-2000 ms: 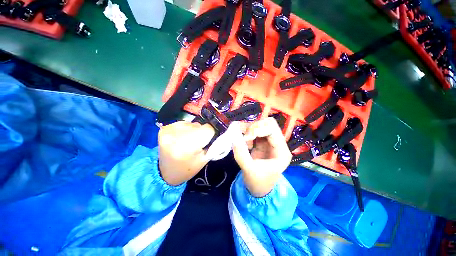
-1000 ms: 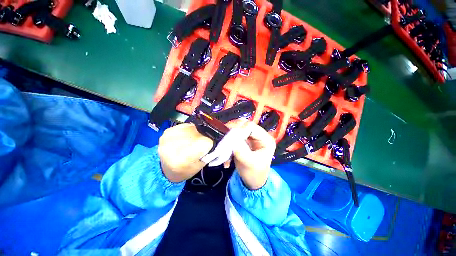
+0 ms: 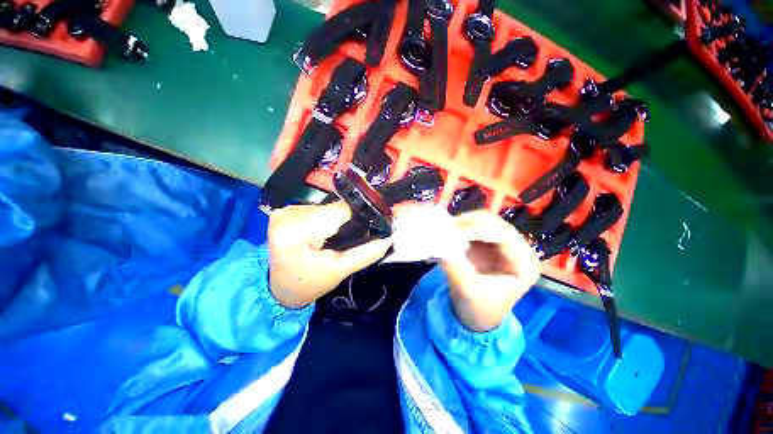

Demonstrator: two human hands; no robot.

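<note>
My left hand (image 3: 307, 257) grips a black wristwatch (image 3: 364, 202) by its strap, with the case tilted edge-on towards the right. My right hand (image 3: 493, 269) pinches a white wiping cloth (image 3: 421, 232), which spreads between the two hands and touches the lower end of the watch case. The cloth is overexposed, so its folds are hard to tell. Behind the hands lies an orange-red compartment tray (image 3: 441, 144) holding many black watches, some lying across its pockets.
A second watch tray (image 3: 72, 44) is at the upper left, and another tray (image 3: 731, 80) at the upper right. A crumpled white scrap (image 3: 191, 25) and a pale translucent object (image 3: 244, 17) lie on the green bench (image 3: 212, 110). A blue stool (image 3: 631, 373) stands below right.
My right hand has moved right, away from my left hand, and the white cloth is now stretched wider between them. The watch stays in my left hand, its case turned slightly.
</note>
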